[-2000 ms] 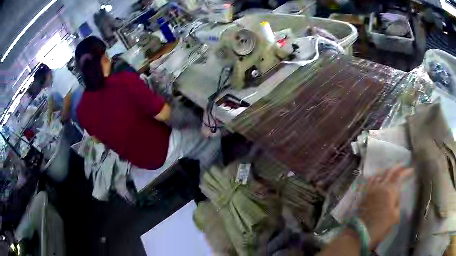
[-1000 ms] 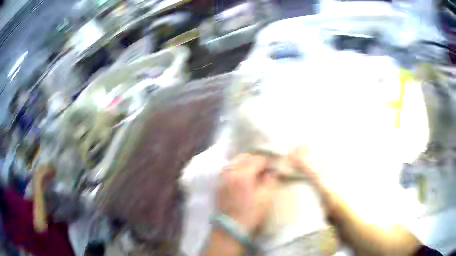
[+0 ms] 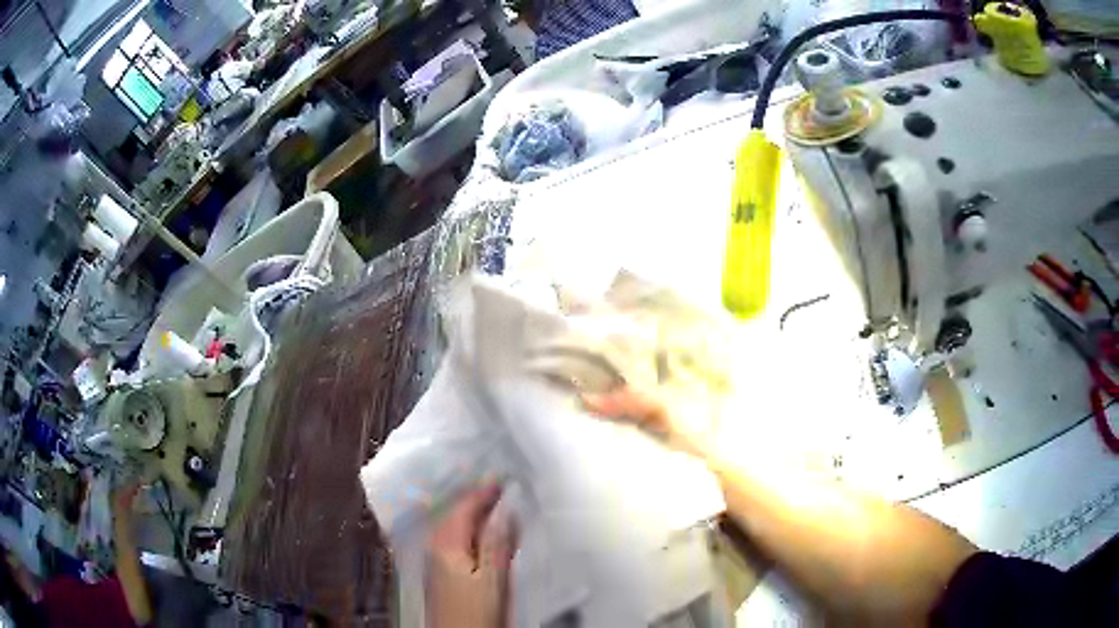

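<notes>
Pale beige cut fabric pieces (image 3: 577,472) lie in a loose, overlapping stack at the table's left edge, partly raised and creased. My left hand (image 3: 472,540) is at their lower left, its fingers curled on the cloth. My right hand (image 3: 632,411) reaches in from the right and grips the upper part; folds and blur hide its fingertips. The white sewing machine head (image 3: 908,209) stands to the right, with the presser foot area (image 3: 902,374) lit. A tan tape piece (image 3: 949,409) is beside it.
A yellow lamp or holder (image 3: 751,227) hangs left of the machine head. Red-handled scissors (image 3: 1101,368) and orange-handled snips (image 3: 1058,282) lie at right. A plastic-covered brown side table (image 3: 331,429) adjoins at left. A person's arm (image 3: 129,558) shows lower left.
The view has swung right to the sewing table and sharpened. The side table has shifted left in view. Both hands are now further apart on the pale fabric.
</notes>
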